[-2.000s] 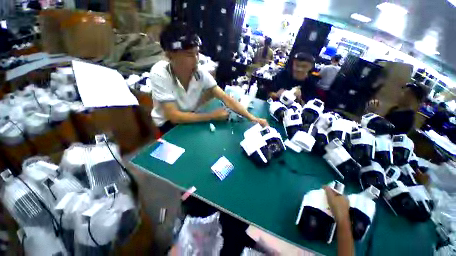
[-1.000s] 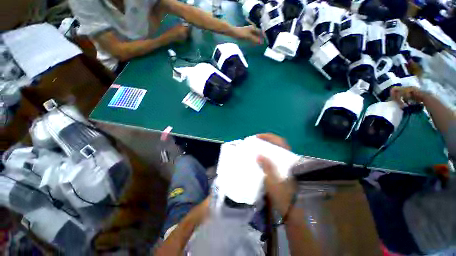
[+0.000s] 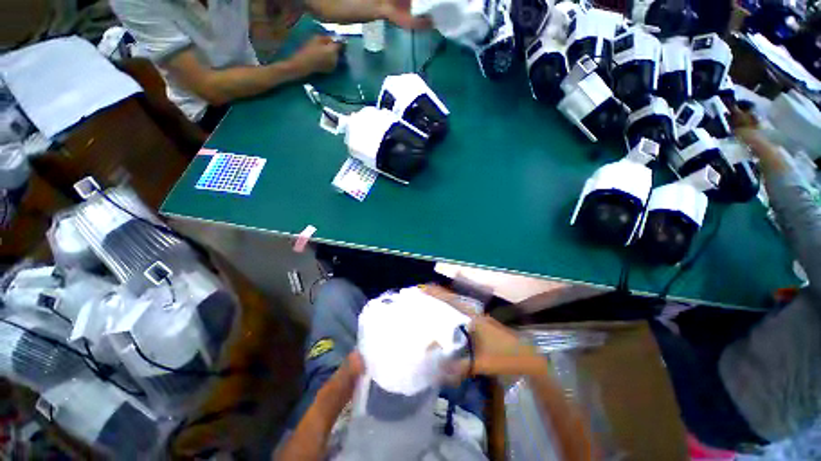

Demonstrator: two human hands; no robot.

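A white security camera [image 3: 410, 338] is over my lap, its lower part inside a clear plastic bag [image 3: 383, 432]. My left hand [image 3: 353, 371] is at the camera's left side, on the bag and camera; its fingers are partly hidden. My right hand [image 3: 473, 347] is at the camera's right side, holding it near a black cable. The fingers are blurred.
Two cameras [image 3: 392, 149] lie beside a sticker sheet [image 3: 354, 179] on the green bench; another sheet [image 3: 231, 173] lies left. More cameras [image 3: 612, 203] stand right. Bagged cameras [image 3: 144, 315] fill the left carton. An open carton [image 3: 621, 387] is at right. Other people's arms [image 3: 243, 81] reach in.
The camera has moved down towards my lap and turned, with the bag now around its lower part. Across the bench, another person's hand now holds a white camera.
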